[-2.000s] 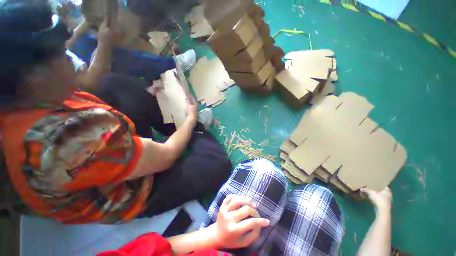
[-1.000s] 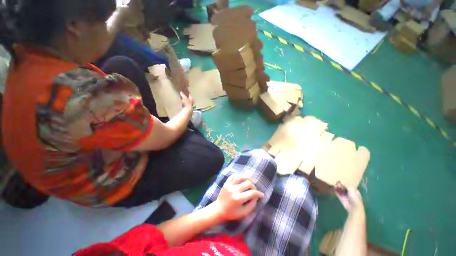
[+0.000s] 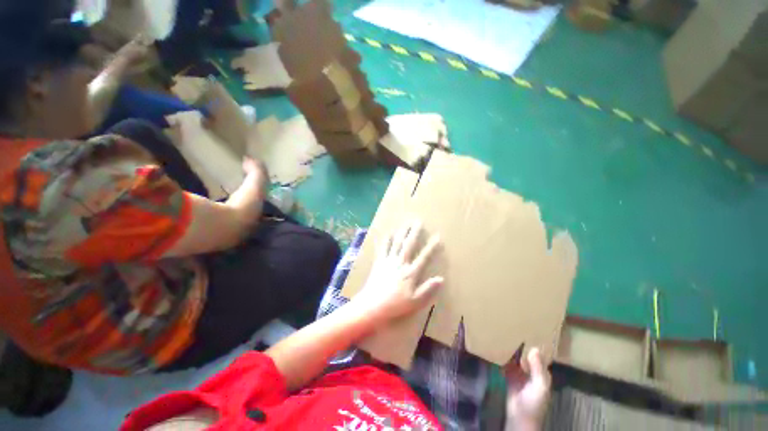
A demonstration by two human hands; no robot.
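Observation:
A flat tan box blank (image 3: 497, 261) with notched edges lies over my checked-trousered lap (image 3: 338, 274). My left hand (image 3: 402, 274) rests on top of the blank's left part, palm down with fingers spread. My right hand (image 3: 529, 391) holds the blank's near right edge, with the thumb on top at a notch. The fingers under the edge are partly hidden.
Finished open box trays (image 3: 602, 347) stand at the lower right, with yellow-green strips (image 3: 657, 313) beside them. A neighbour in an orange shirt (image 3: 101, 244) sits at left, holding cardboard. A stepped box stack (image 3: 324, 84) stands ahead. Large cartons (image 3: 724, 71) are at upper right.
The blank has come from the floor pile onto my lap, held at the edge by my right hand. My left hand has opened from resting on my knee and now lies on the blank. The view has turned right.

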